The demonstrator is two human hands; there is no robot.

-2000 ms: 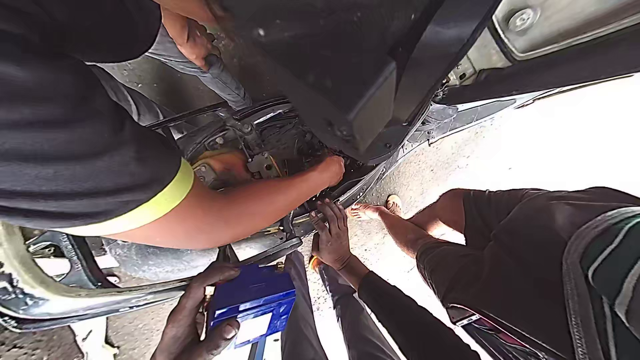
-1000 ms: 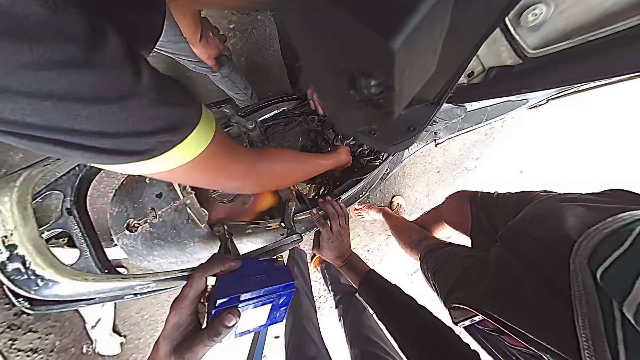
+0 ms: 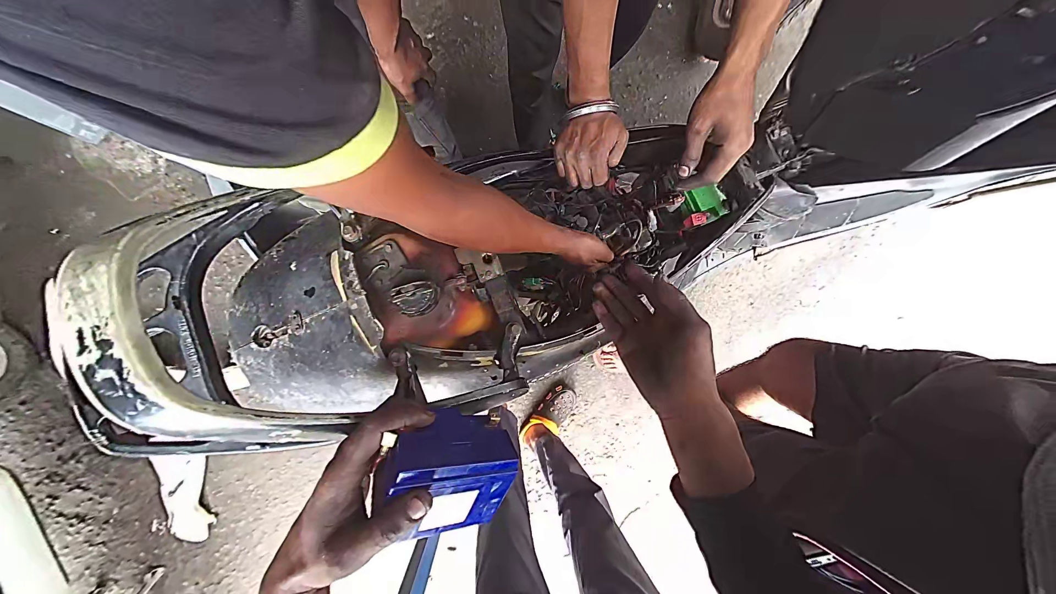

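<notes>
My left hand (image 3: pixel 355 503) holds a blue battery (image 3: pixel 450 466) with a white label and a metal terminal, below the frame of a motor scooter (image 3: pixel 198 412). My right hand (image 3: pixel 656 330) reaches to the near edge of the opened scooter body, its fingertips at a bundle of dark wires (image 3: pixel 615 239); whether they grip a wire cannot be told. A co-worker's hand (image 3: pixel 590 247) touches the same wires just beyond my fingers. A green part (image 3: pixel 704 200) and a red connector (image 3: pixel 695 219) sit among the wiring to the right.
Two more hands of a person, one with a metal bracelet (image 3: pixel 592 109), work in the wiring from the far side. A black fuel cap (image 3: pixel 414 298) lies left of the wires. A co-worker's sleeve (image 3: pixel 363 157) covers the upper left. At the right is a person's knee (image 3: pixel 775 371).
The dark seat or cover over the wiring has swung away to the right, baring the wires. My right hand has moved up to them. Two hands of a person now reach in from the far side.
</notes>
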